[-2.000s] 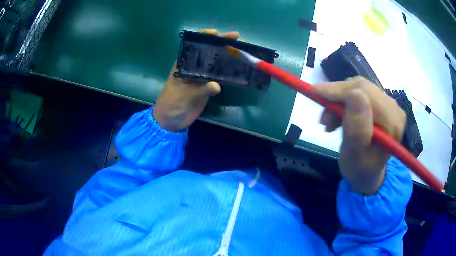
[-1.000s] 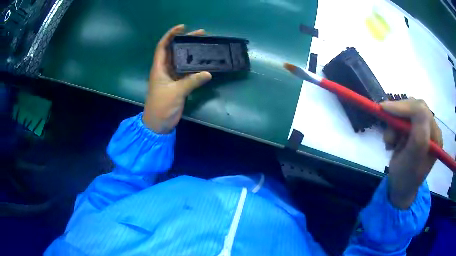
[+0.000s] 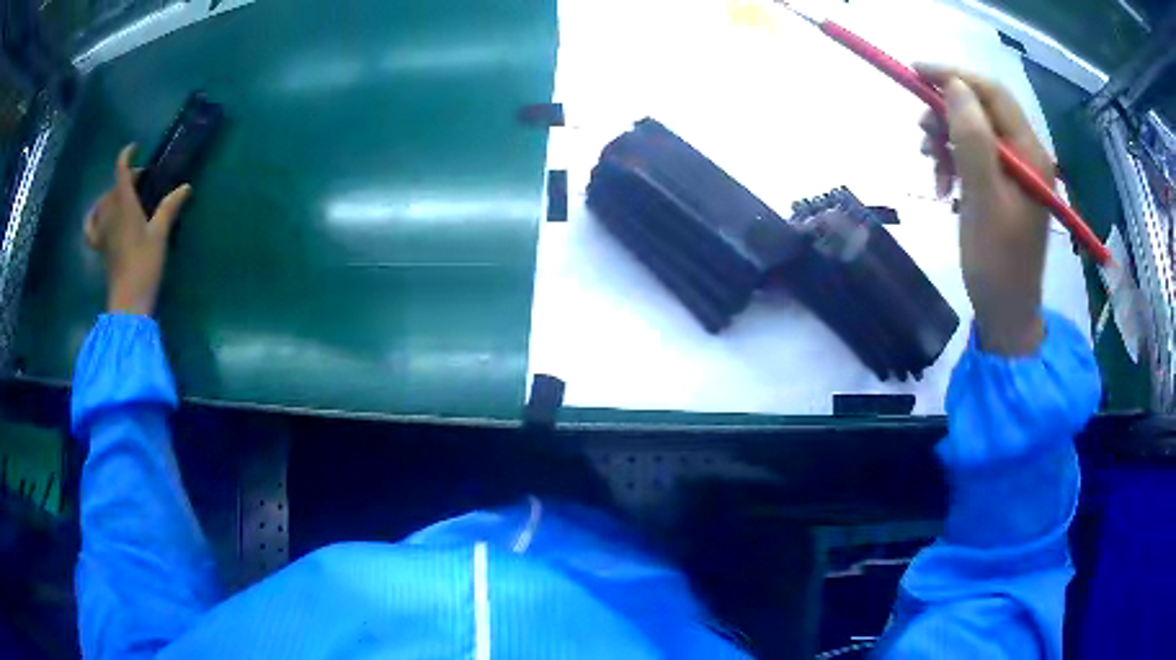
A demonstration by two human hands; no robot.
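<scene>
My left hand (image 3: pixel 133 226) is at the far left of the green mat, with thumb and fingers around the near end of a black plastic housing (image 3: pixel 185 145). The housing is at the mat surface, slanting away from me. My right hand (image 3: pixel 987 155) holds a brush (image 3: pixel 890 67) by its red handle over the white sheet. The brush points up and left, its tip near the top edge of the view, close to a pale yellow stain (image 3: pixel 751 13).
Stacked black housings (image 3: pixel 684 213) lie on the white paper sheet (image 3: pixel 632 374); a second group with comb-like ends (image 3: pixel 883 290) lies beside them. Black tape tabs (image 3: pixel 546 397) mark the sheet's edges. The green mat (image 3: pixel 387 284) covers the left. Metal-edged framing stands at both sides.
The left hand has moved far left with the housing, from in front of me. The right hand has moved up the sheet with the brush. The camera view has shifted and levelled.
</scene>
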